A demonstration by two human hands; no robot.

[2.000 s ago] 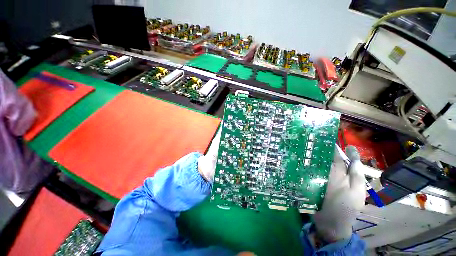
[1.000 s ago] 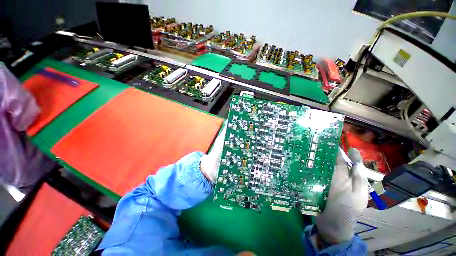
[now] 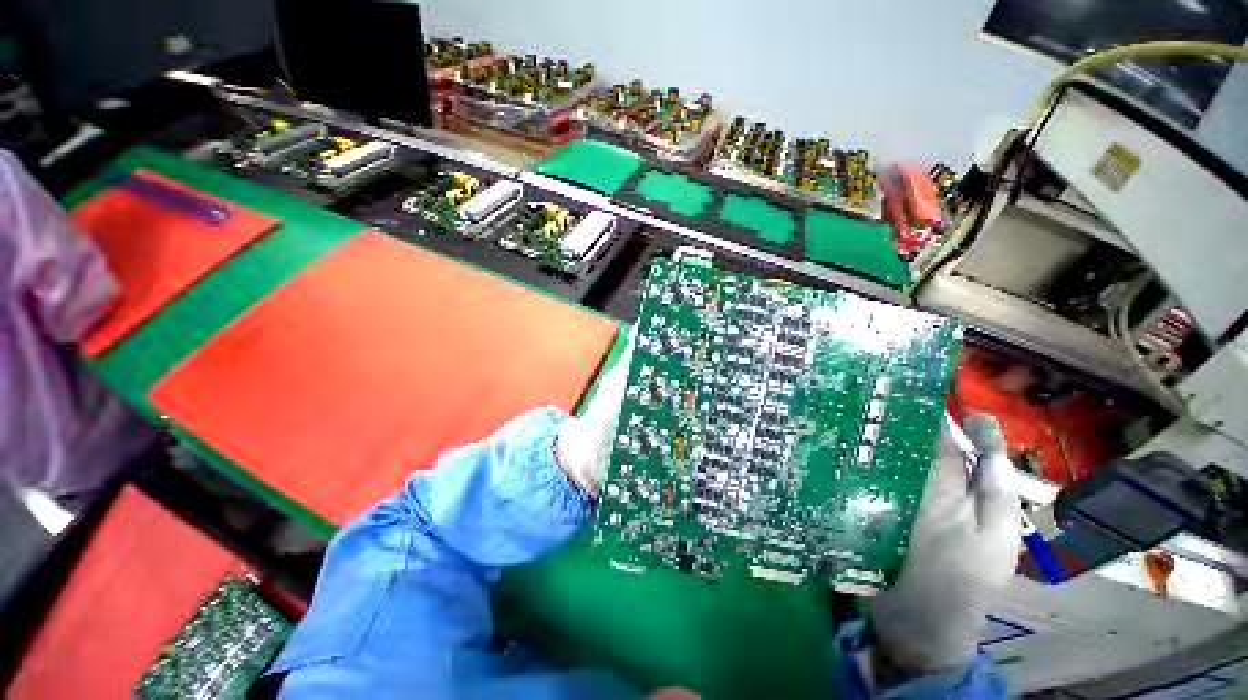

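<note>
A green circuit board (image 3: 773,424) is held up in front of me, its side with rows of small parts facing me. My left hand (image 3: 591,445), in a white glove, holds the board's left edge; its fingers are mostly hidden behind the board. My right hand (image 3: 951,561), also white-gloved, holds the board's right edge. A white marker pen with a blue end (image 3: 1042,555) lies in my right hand and slants down to the right.
An orange-red mat (image 3: 390,369) lies left on the green bench. Behind it, boards with silver-grey blocks (image 3: 490,201) sit on the line, beside green pads (image 3: 593,164). A person's pink sleeve (image 3: 55,274) is at left. Another board (image 3: 216,643) is lower left. White machines (image 3: 1163,192) stand right.
The view has shifted slightly, so the board and both hands appear a little further right. The grip on the board and pen looks the same.
</note>
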